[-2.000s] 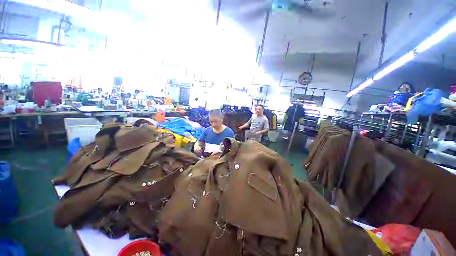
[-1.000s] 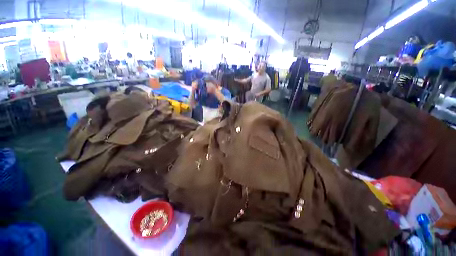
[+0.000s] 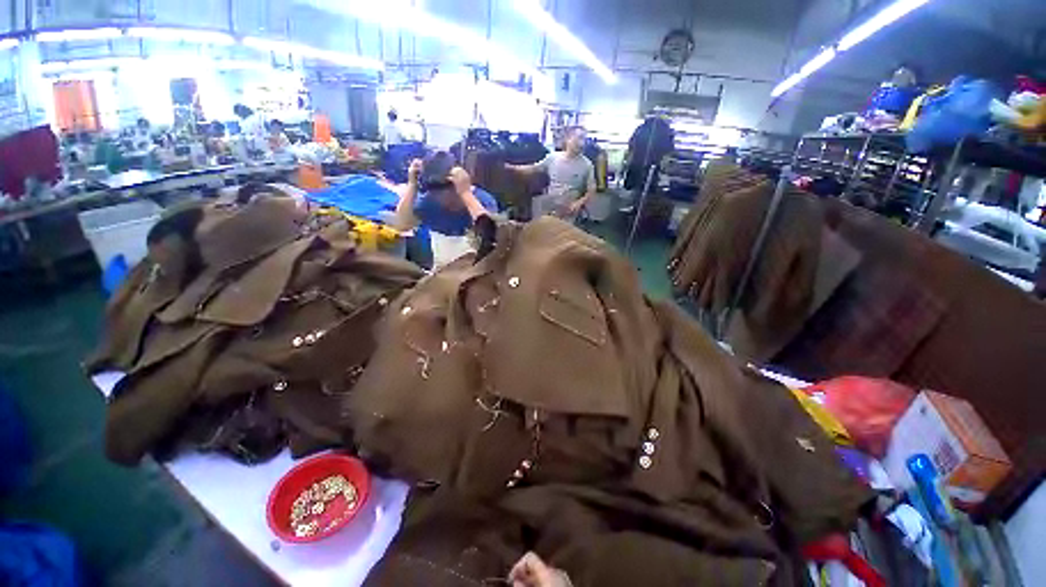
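Note:
Brown coats (image 3: 562,333) lie heaped on the white-topped table (image 3: 218,493), with pale loose threads and small whitish buttons. A nearer brown coat part (image 3: 642,533) lies at the bottom edge. One hand (image 3: 537,571) shows only its fingertips there, pinched together at the cloth and cut off by the picture's edge. Which hand it is cannot be told, and neither can whether it holds a needle or thread. The other hand is not in view. A red bowl (image 3: 279,516) holds small cream pieces, left of the near cloth.
Hanging brown garments (image 3: 717,247) are on a rack at right. A red plastic bag (image 3: 860,407), an orange-white box (image 3: 950,441) and a blue tool (image 3: 931,487) lie at the table's right. A person (image 3: 453,212) bends behind the heap; another person (image 3: 568,174) stands farther back.
The view has tilted down and turned slightly right. The whole red bowl and fingertips at the bottom now show. The person behind the heap has raised both hands to the head.

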